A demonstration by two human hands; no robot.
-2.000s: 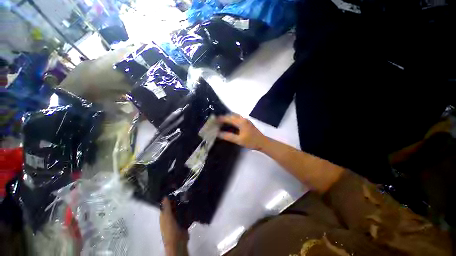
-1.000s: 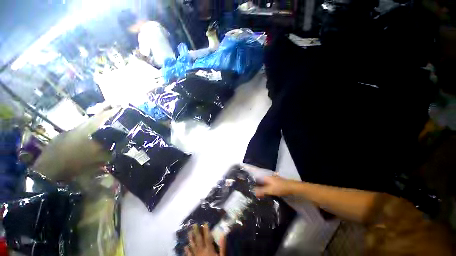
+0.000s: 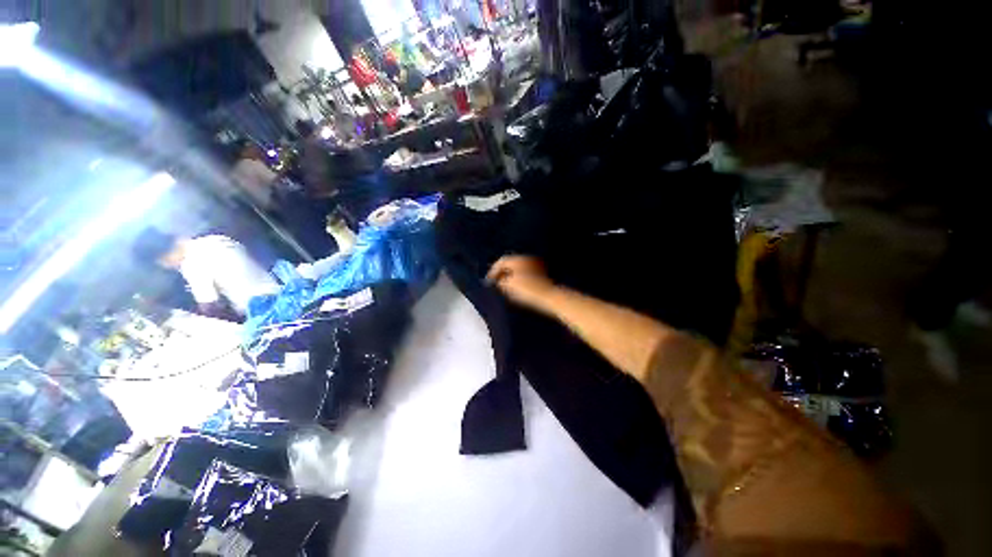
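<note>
Black trousers point(image 3: 495, 419) lie with the large black garment pile, their legs spread towards me over the white tabletop point(image 3: 424, 435). My right hand point(image 3: 520, 281) is over the upper part of this black cloth with its fingers curled. It is slightly blurred, and whether it pinches the cloth cannot be told. My left hand is not in view. A white tag point(image 3: 492, 200) shows at the far end of the pile. Shiny packed garments point(image 3: 242, 495) with white labels lie at the lower left.
A blue plastic bag point(image 3: 370, 261) lies at the table's far end. Crumpled clear plastic point(image 3: 319, 457) is beside the packed garments. A person in white point(image 3: 218, 272) is beyond the table at left. Another glossy black package point(image 3: 832, 392) is at the right, beyond my arm.
My view has swung up and to the right. My right hand has left the bagged garment and moved onto the black trousers. My left hand and that bagged garment have gone out of view.
</note>
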